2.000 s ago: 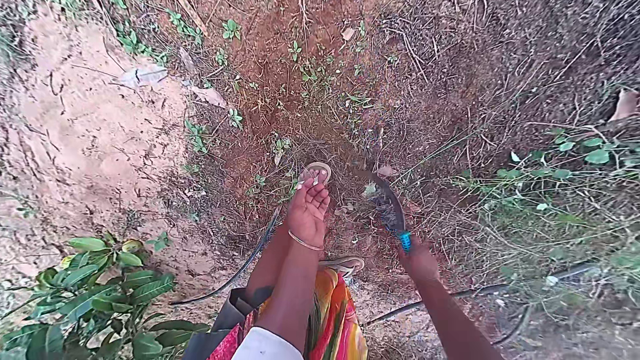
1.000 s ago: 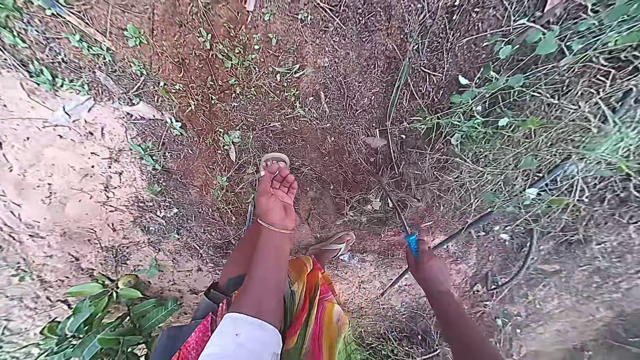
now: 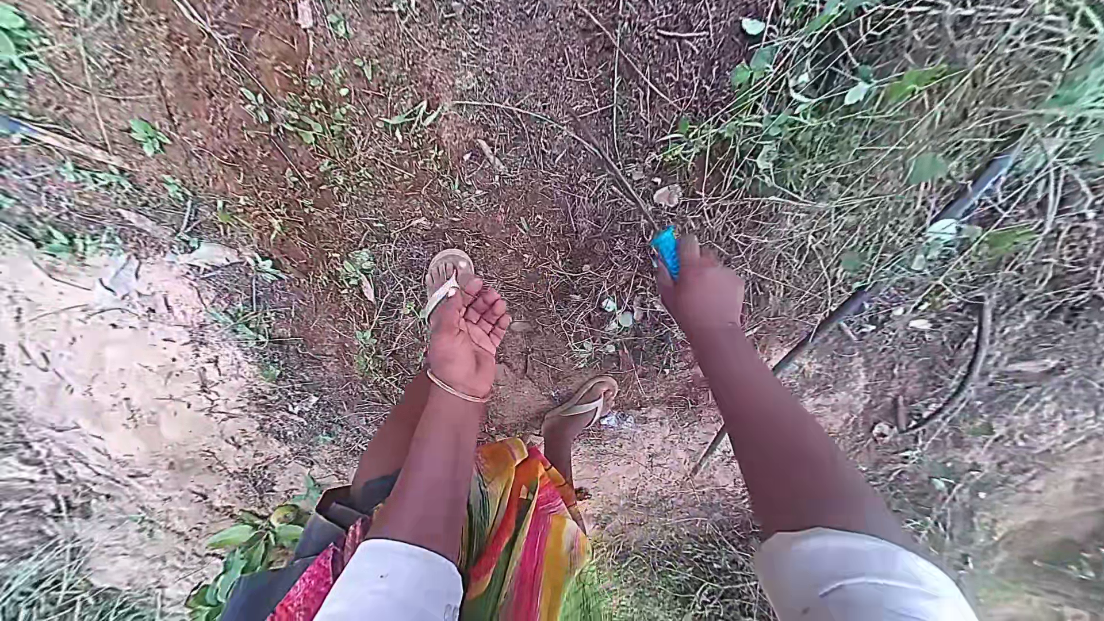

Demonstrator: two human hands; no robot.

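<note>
My right hand (image 3: 705,291) is closed around the bright blue handle (image 3: 666,251) of a curved blade, a sickle or similar knife. Its thin dark blade (image 3: 608,168) points up and to the left over the dry ground litter and is hard to make out against the twigs. In front of my body is my left hand (image 3: 468,338), palm up with the fingers loosely curled and nothing in it; a bangle circles that wrist. Below it in the view lie a sandalled foot (image 3: 586,401) and a colourful striped cloth (image 3: 526,535).
A dark hose or pipe (image 3: 828,323) runs diagonally at the right, with a curved black piece (image 3: 964,379) beside it. Tangled grass and vines (image 3: 862,155) fill the upper right. Pale bare soil (image 3: 112,371) lies left, and a leafy plant (image 3: 250,552) stands at the lower left.
The blade showed broad side-on two seconds ago and appears as a thin line now. The view has shifted toward the right-hand grass. My left hand stays empty.
</note>
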